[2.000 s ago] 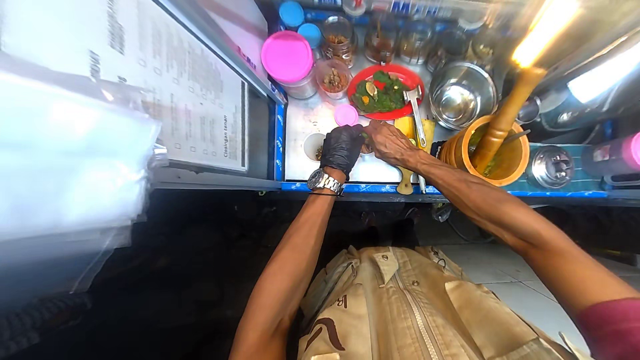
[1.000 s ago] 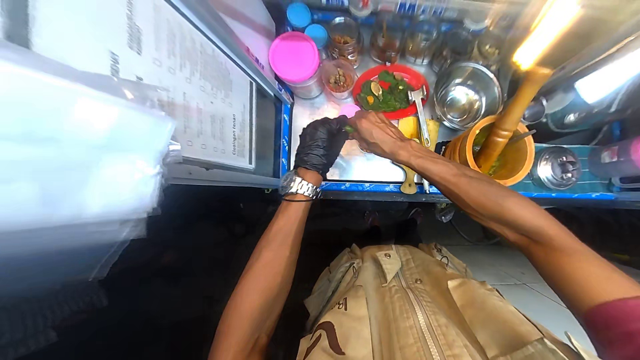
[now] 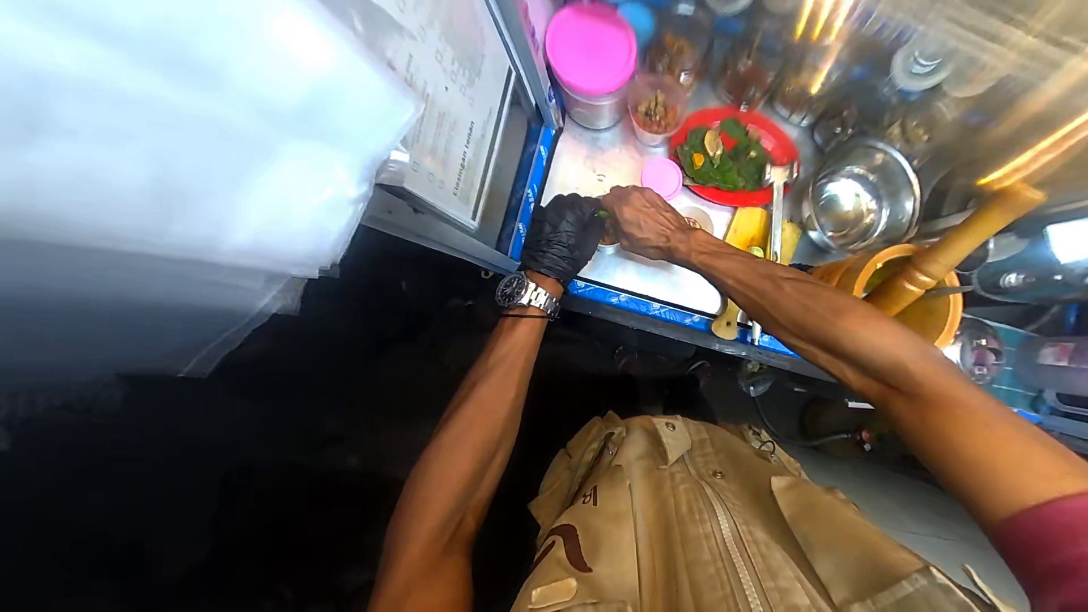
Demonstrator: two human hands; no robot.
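My left hand (image 3: 563,238), in a black glove, is near the left end of the metal counter (image 3: 697,280). My bare right hand (image 3: 650,223) meets it, and a small bit of something green (image 3: 603,214) shows between the fingers. Just below them a small cup with reddish-brown contents (image 3: 609,240) is partly hidden. A pink lid (image 3: 662,177) lies beyond my right hand. Further right is a red plate (image 3: 786,144) of green leaves (image 3: 738,163), with metal tongs (image 3: 777,212) resting on its edge. What each hand grips is largely hidden.
A jar with a pink lid (image 3: 592,49) and a plastic cup of brown food (image 3: 656,109) stand behind. To the right are a steel bowl (image 3: 861,197) and a mortar (image 3: 935,319) with a wooden pestle (image 3: 952,255). Clear plastic sheets (image 3: 212,153) hang at the left.
Both hands stay close together over the counter's left part. The pink lid, largely hidden one second ago, shows again beyond my right hand. The view has turned somewhat.
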